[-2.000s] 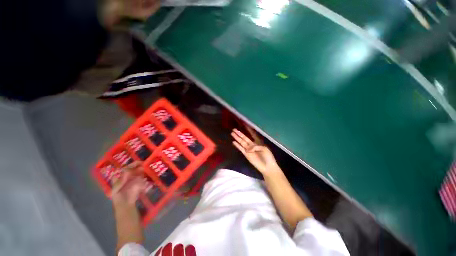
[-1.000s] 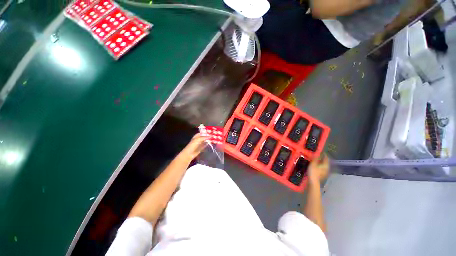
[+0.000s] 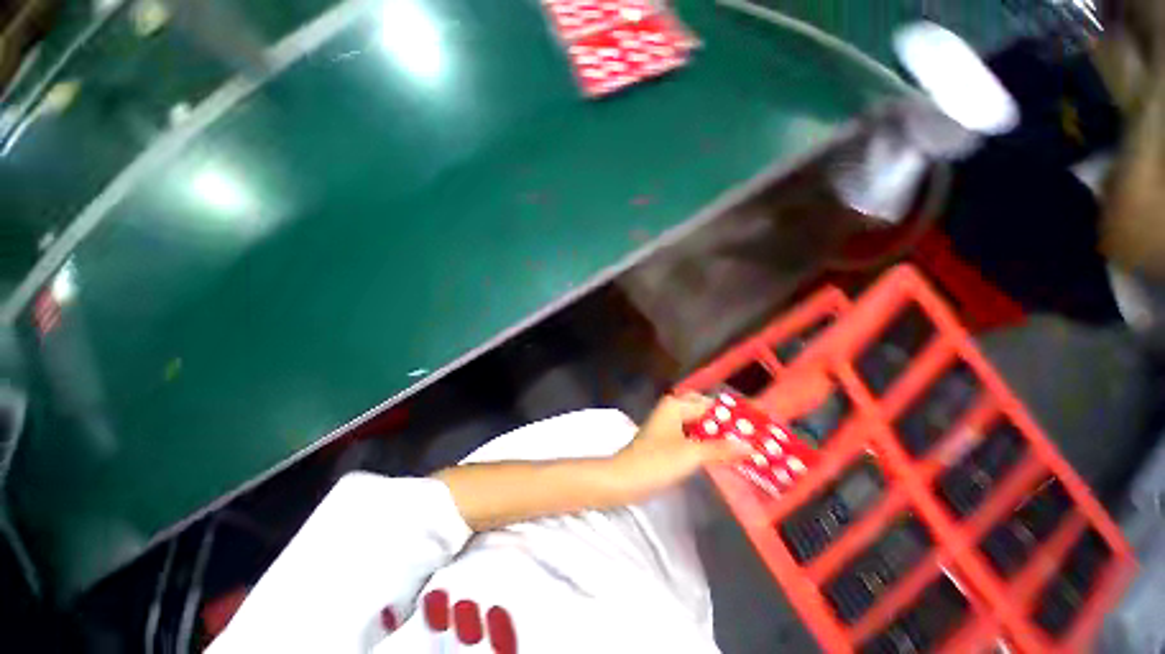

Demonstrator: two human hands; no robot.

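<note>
My left hand (image 3: pixel 671 450) holds a small sheet of red film labels with white round marks (image 3: pixel 754 441). It is at the left edge of an orange-red tray (image 3: pixel 903 468), and the sheet overlaps that edge. I cannot tell whether the fingers also grip the tray. Black keypad phones (image 3: pixel 882 571) lie in the tray's pockets; they are blurred. The tray is tilted at the right of the view. Part of another orange-red tray (image 3: pixel 833 299) shows behind its upper left side. My right hand is not in view.
The green bench (image 3: pixel 371 243) runs across the upper left, with its pale rail (image 3: pixel 473 354) between it and me. Red-and-white film sheets (image 3: pixel 626 54) lie on it. A white oval device (image 3: pixel 956 79) is at the bench end. Another person's dark clothing (image 3: pixel 1028 205) is at upper right.
The view has turned, so the bench, film sheets and white device appear further right. The tray looks larger, lower right and more steeply angled. My right hand has left the view; my left still holds the film.
</note>
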